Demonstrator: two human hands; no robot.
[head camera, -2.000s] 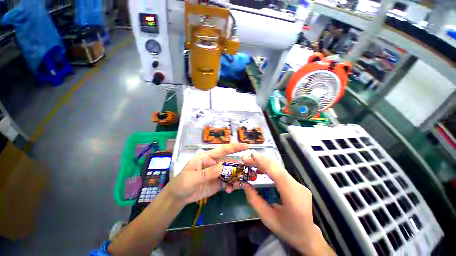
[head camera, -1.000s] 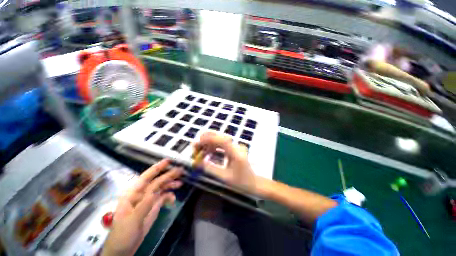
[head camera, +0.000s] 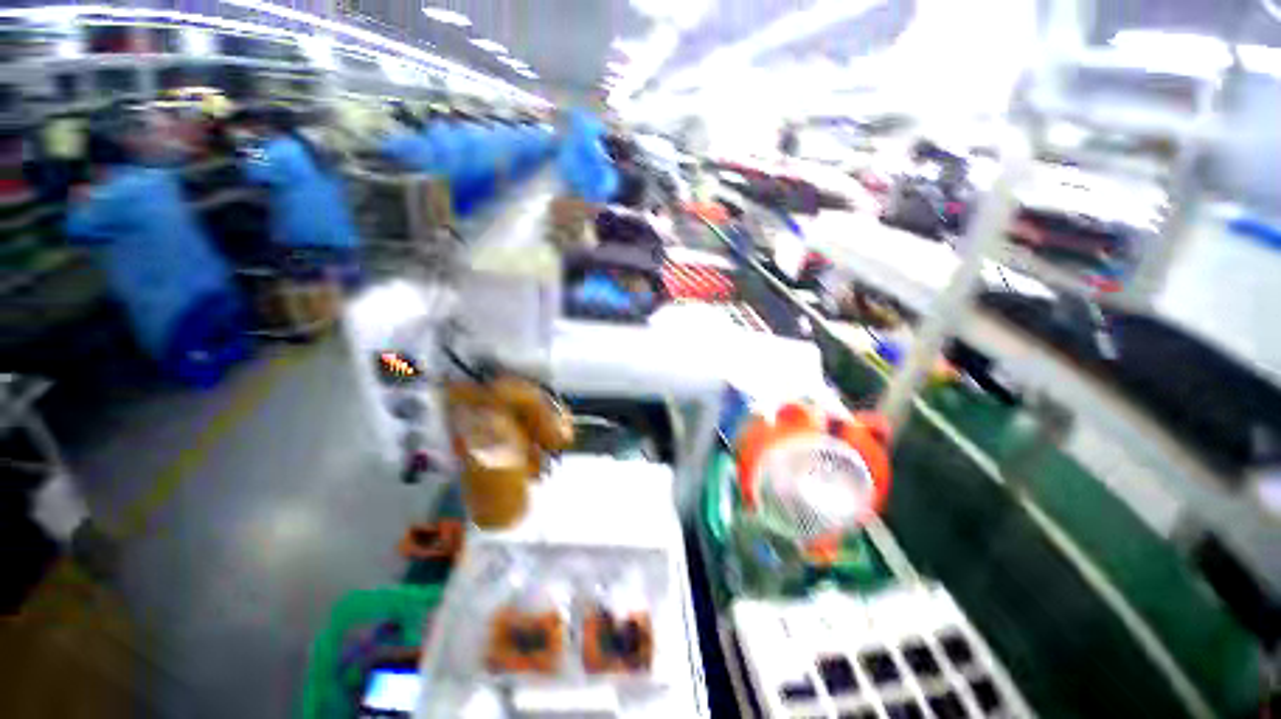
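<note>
Neither of my hands is in the picture. The white press machine (head camera: 562, 499) stands nearest in front of me, blurred. Two orange fixtures (head camera: 527, 639) with dark middles sit side by side on its grey plate, close to the bottom edge. The amber-orange press cylinder (head camera: 495, 457) hangs at the back left of the plate. The white tray (head camera: 829, 618) with dark square pockets is to the right, cut off by the bottom edge. I cannot tell what the fixtures hold.
A green basket (head camera: 330, 653) and a spare orange fixture (head camera: 431, 539) are left of the machine. An orange fan (head camera: 812, 475) stands behind the tray. A green conveyor belt (head camera: 983, 513) runs along the right. People in blue smocks (head camera: 158, 253) are at the back left.
The view has swung from the tray and right bench back left and upward over the machine and hall. Both hands have left the picture.
</note>
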